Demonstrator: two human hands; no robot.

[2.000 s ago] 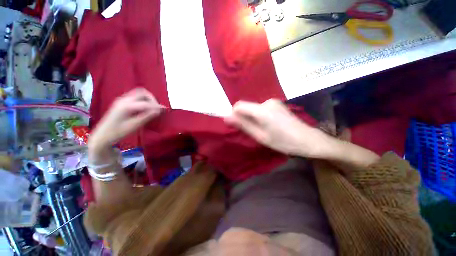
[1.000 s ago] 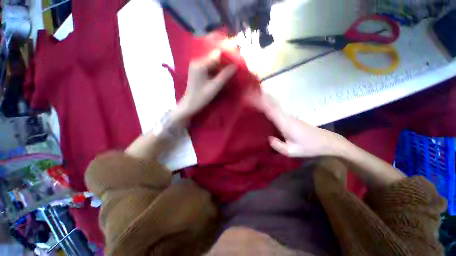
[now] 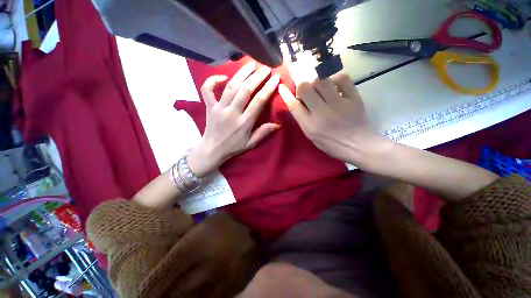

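Note:
A dark red garment panel (image 3: 279,160) lies on the pale table and runs from the sewing machine's needle area down to my lap. The sewing machine head (image 3: 192,26) crosses the top of the view, its needle area (image 3: 291,55) glowing under a lamp. My left hand (image 3: 236,113) lies flat on the cloth with fingers apart, fingertips just before the needle area. My right hand (image 3: 332,113) rests at the cloth's right edge, fingers bent, index finger pointing to the needle area. A small black block (image 3: 329,66) sits just beyond its knuckles. The exact needle contact is lost in the glare.
Shears (image 3: 434,48) with red and yellow handles lie right of the machine. Small tools (image 3: 495,13) lie beyond them. Another red garment piece (image 3: 87,110) spreads at the left. Ruler marks (image 3: 442,119) line the table's front edge. A blue basket (image 3: 506,163) is at the right edge.
Both hands have moved from the cloth's near edge up to the needle area. The panel has shifted under the machine head, which now fills more of the top. My left hand has flattened.

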